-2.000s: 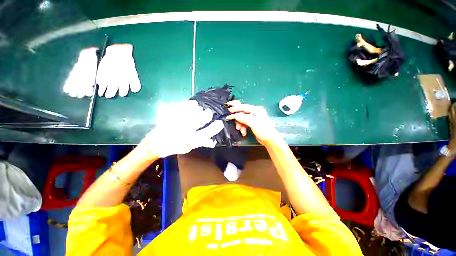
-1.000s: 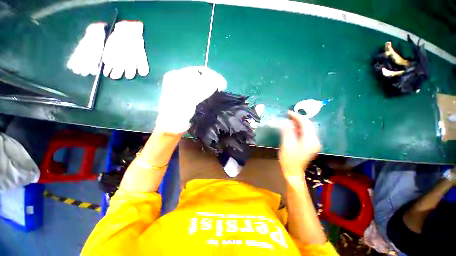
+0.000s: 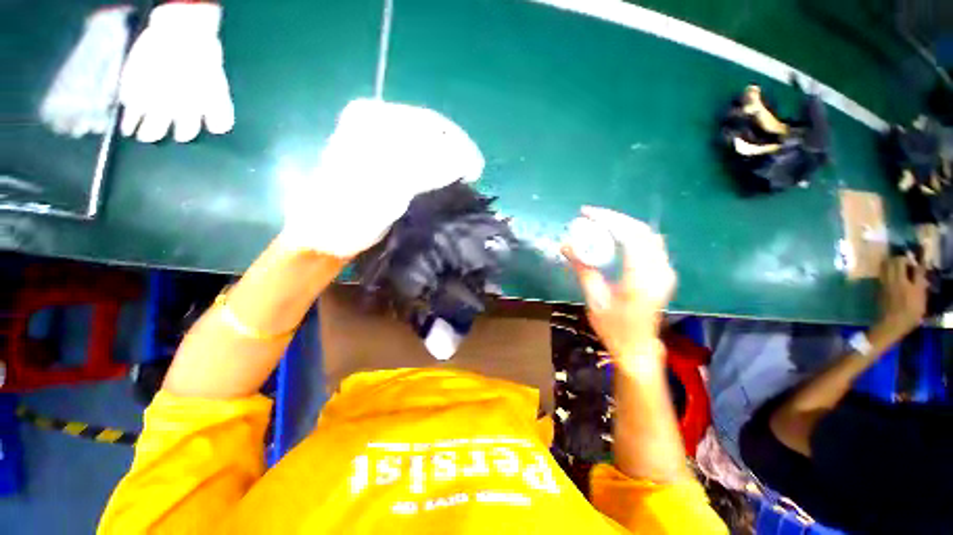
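A shaggy black tufted piece (image 3: 444,246) with a white tip at its lower end is held at the bench's near edge. My left hand (image 3: 392,172), in a thick white knit glove, grips it from above and left; the fingers are hidden in glare and behind the piece. My right hand (image 3: 632,272), bare, is to the right of the piece, apart from it. It holds the small white glue bottle (image 3: 593,242) between thumb and fingers; the bottle's blue tip cannot be made out.
Spare white gloves (image 3: 176,78) lie at upper left by a dark-edged panel (image 3: 47,172). A black clump with beige prongs (image 3: 773,141) lies at upper right, a cardboard piece (image 3: 863,232) beyond it. Another person's arm (image 3: 852,361) reaches in at right. Red stools and blue bins are below.
My right hand has taken hold of the glue bottle, which lay on the bench before. The black piece has turned in my left hand since the oldest frame. The view has shifted.
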